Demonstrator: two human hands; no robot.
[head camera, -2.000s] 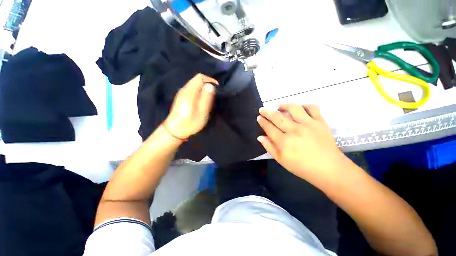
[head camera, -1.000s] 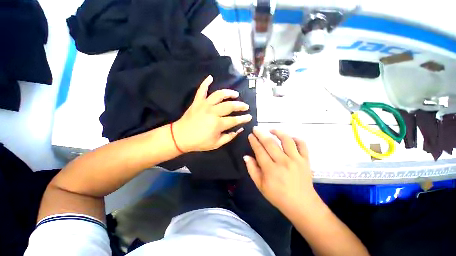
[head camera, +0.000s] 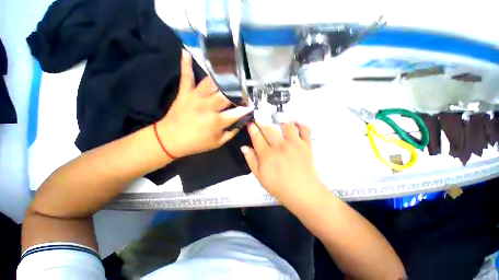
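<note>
The black garment piece lies bunched on the machine table, left of the needle. My left hand rests flat on it with fingers spread, fingertips close to the presser foot. My right hand lies at the cloth's right edge just in front of the foot, fingertips down on the edge. The sewing machine head stands above. Whether the fingers pinch the cloth is not clear; both hands press on it. The needle itself is too small to make out.
Shears with a green and a yellow handle loop lie right of my right hand. Dark brown jagged pieces lie at the far right. A measuring strip runs along the front table edge. More black cloth is at the far left.
The view has shifted and come nearer the machine head. My left hand has moved up near the foot, then my right hand too. The cloth's lower part has changed shape.
</note>
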